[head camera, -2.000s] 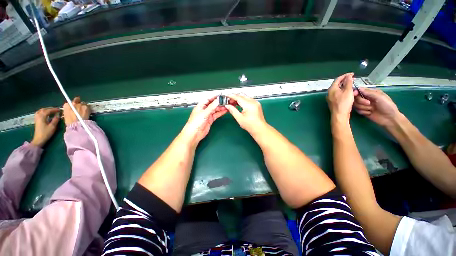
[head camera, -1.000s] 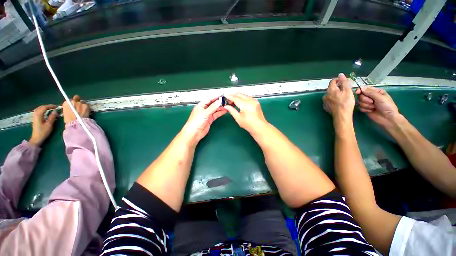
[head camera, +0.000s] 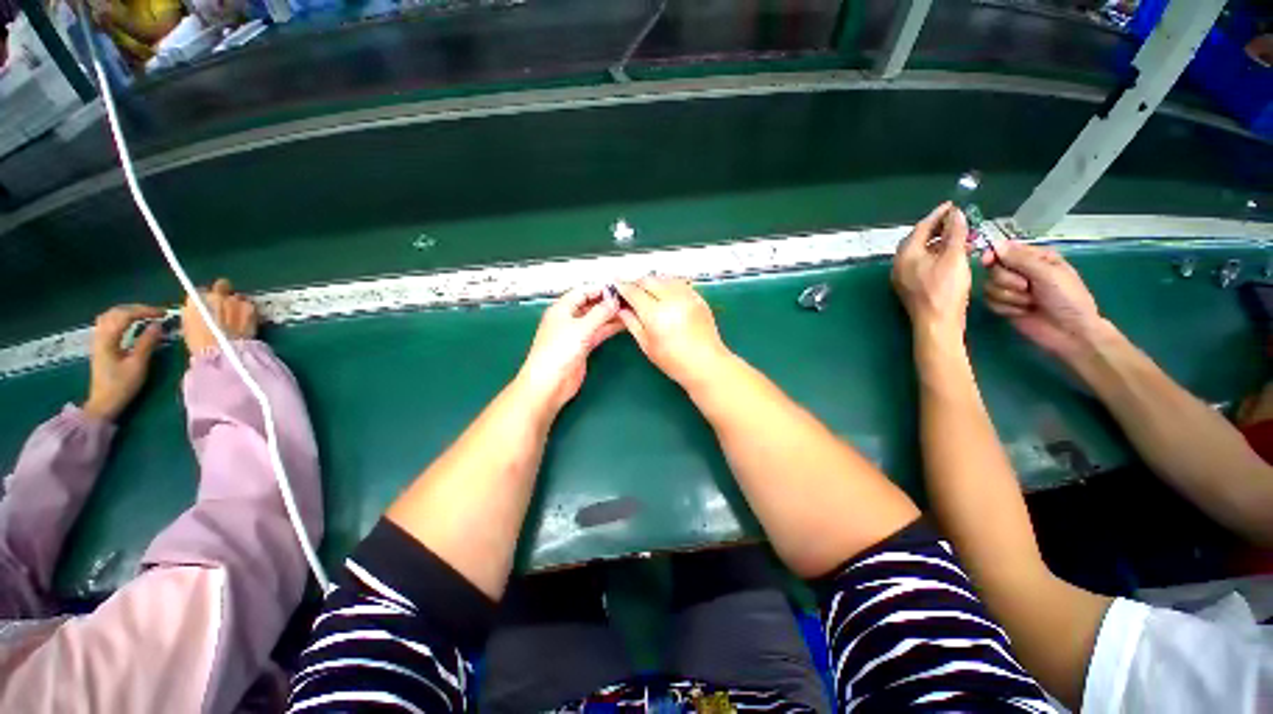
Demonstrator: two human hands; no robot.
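My left hand (head camera: 570, 339) and my right hand (head camera: 670, 324) meet at the fingertips, just in front of the pale rail (head camera: 475, 285). They pinch a small dark unit (head camera: 612, 293) between them. Only a sliver of it shows; the fingers hide the rest. Both hands are bare and held above the green ledge (head camera: 649, 419). A small shiny casing (head camera: 814, 296) lies loose on the ledge to the right of my hands.
Small pieces (head camera: 623, 230) sit on the dark green belt (head camera: 531, 181) beyond the rail. A neighbour's hands (head camera: 1036, 290) hold a small part and thin tool at right. Another person's hands (head camera: 217, 318) work at left. A white cable (head camera: 179, 251) hangs there. A metal upright (head camera: 1117, 133) stands right.
My fingertips have closed further over the unit, which shows less than before. The belt pieces have moved left. The right neighbour's hands have shifted slightly.
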